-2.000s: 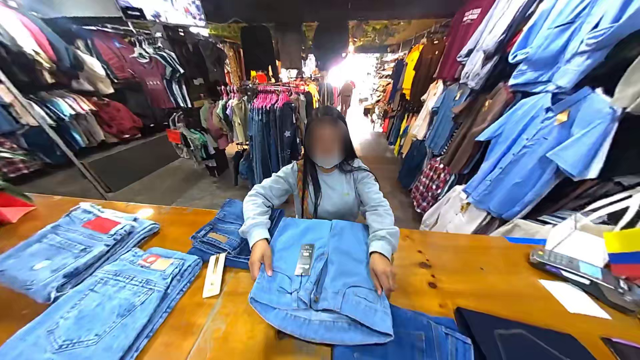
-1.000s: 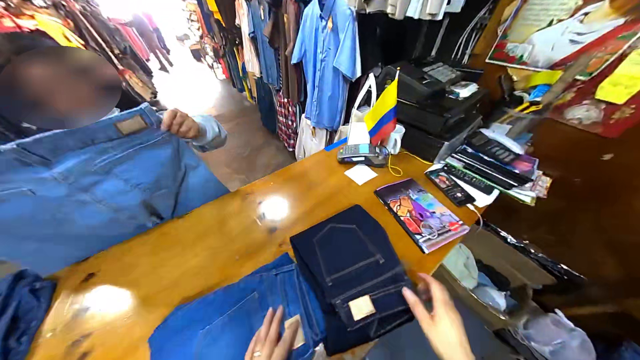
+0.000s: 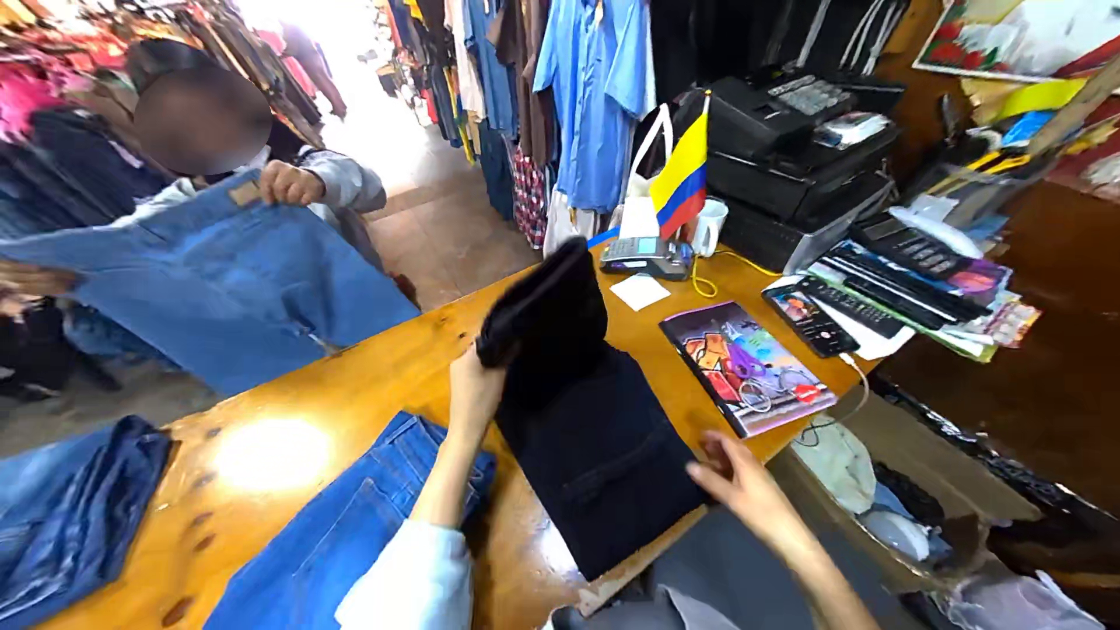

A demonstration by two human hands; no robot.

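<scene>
Dark navy jeans (image 3: pixel 612 464) lie on the wooden counter, their far part folded up and raised. My left hand (image 3: pixel 477 385) grips that lifted dark part at its left side. Beside the near right edge of the same jeans is my right hand (image 3: pixel 731 477), fingers apart, close to or touching the cloth. Blue jeans (image 3: pixel 350 525) lie on the counter to the left, partly behind my left forearm. Across the counter a person (image 3: pixel 206 114) holds up light blue jeans (image 3: pixel 236 280) by the waistband with both hands.
More folded jeans (image 3: pixel 79 507) lie at the far left. On the right are a magazine or notebook (image 3: pixel 748 367), a phone (image 3: pixel 809 319), a card terminal (image 3: pixel 646 256), a small flag (image 3: pixel 685 175), a white mug (image 3: pixel 709 226) and a stack of papers (image 3: pixel 927 280). An open box (image 3: pixel 945 455) stands below the counter edge.
The view has swung right since the oldest frame. One second ago the dark jeans lay flat with my hands at their near side; now my left hand is farther forward, lifting their far part.
</scene>
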